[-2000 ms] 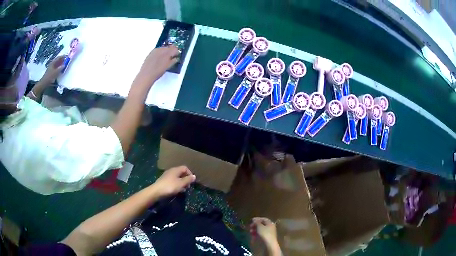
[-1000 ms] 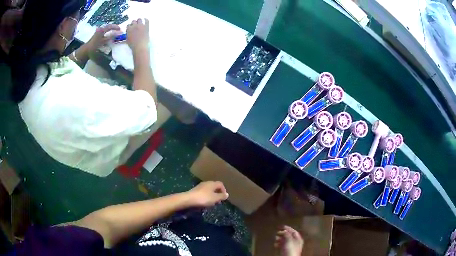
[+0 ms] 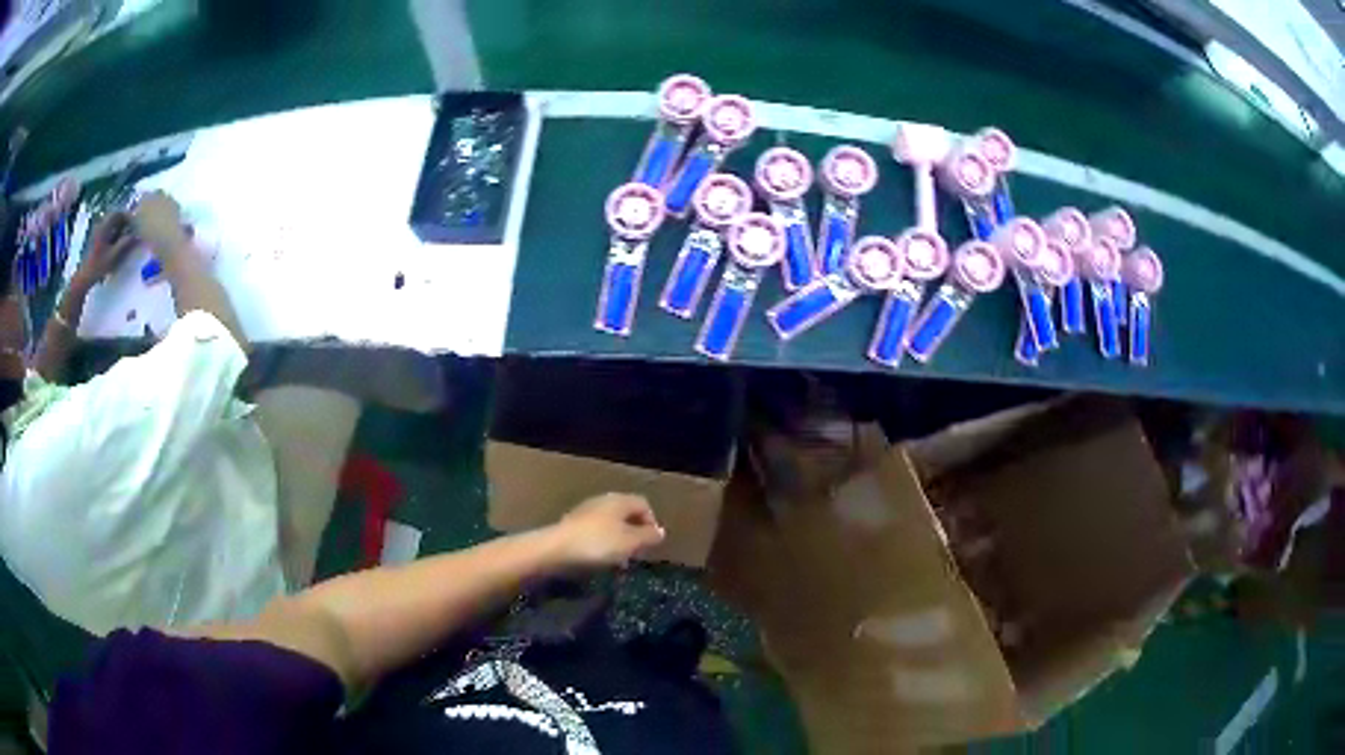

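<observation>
Many open pink fans lie on the green bench, with round heads and blue cells in their handles; one near the left is this open fan point(image 3: 631, 251). A closed pale pink fan point(image 3: 925, 165) lies among them with its head toward the far edge. My left hand point(image 3: 611, 528) is over my lap, below the bench and away from the fans. Its fingers are curled closed, and nothing shows in them. My right hand is not in view.
A black parts tray point(image 3: 469, 170) stands on the white sheet point(image 3: 317, 192). A coworker in pale green point(image 3: 148, 472) works at the left with both hands. Open cartons point(image 3: 870, 590) stand below the bench edge. A red stool point(image 3: 369, 509) is behind my left arm.
The view has swung left, then back right. The coworker's hand has left the black tray, and both their hands are now together at the left. My right hand has gone out of view.
</observation>
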